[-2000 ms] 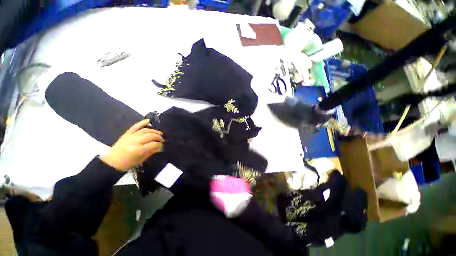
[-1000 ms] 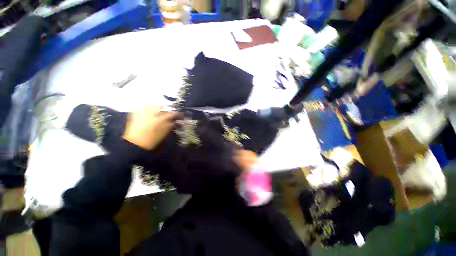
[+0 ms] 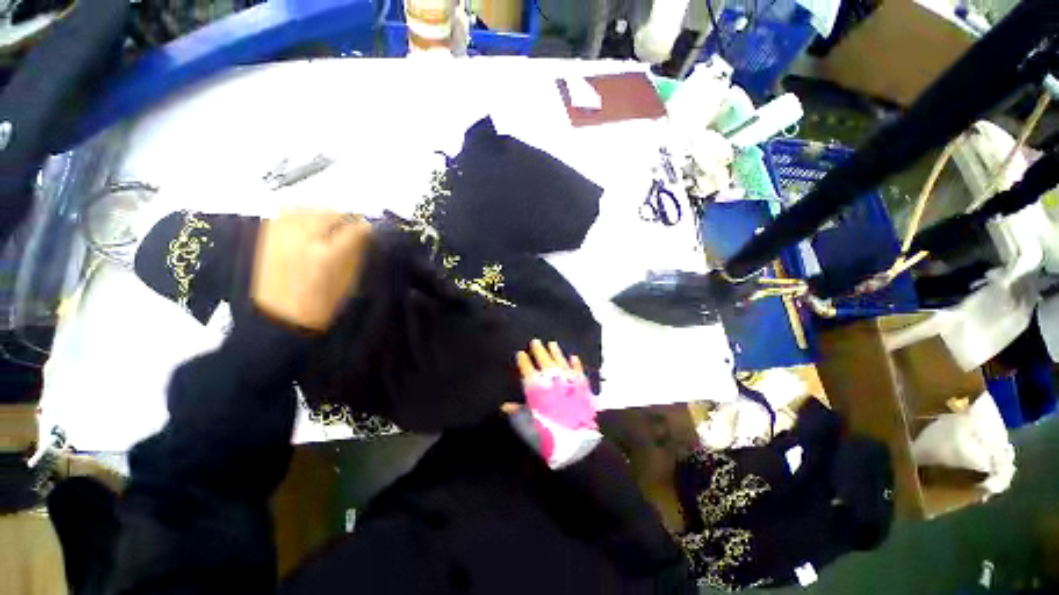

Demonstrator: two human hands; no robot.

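A black garment point(image 3: 406, 349) with gold embroidery lies over the narrow padded board, whose covered rounded end points left. My left hand point(image 3: 308, 270) is bare, blurred and curled on the cloth near that end; its fingertips are hidden. My right hand point(image 3: 557, 401), in a pink and white glove with bare fingertips, lies on the garment's near right part with fingers apart. Another black piece with gold trim point(image 3: 523, 192) lies on the far side, touching or overlapping the garment. The dark steam iron point(image 3: 668, 296) rests at the table's right, clear of both hands.
A thick black band point(image 3: 859, 157) slants from the upper right to the iron. Snips point(image 3: 662, 203), a brown card point(image 3: 616, 99) and a small pale strip point(image 3: 299, 171) lie on the white table point(image 3: 105, 384). Black embroidered garments point(image 3: 766, 500) are heaped lower right, beside a carton point(image 3: 929, 465).
The garment now covers the board's left end, which was bare two seconds ago. My left hand has moved up from the near cloth. My right hand's fingers have spread on the cloth.
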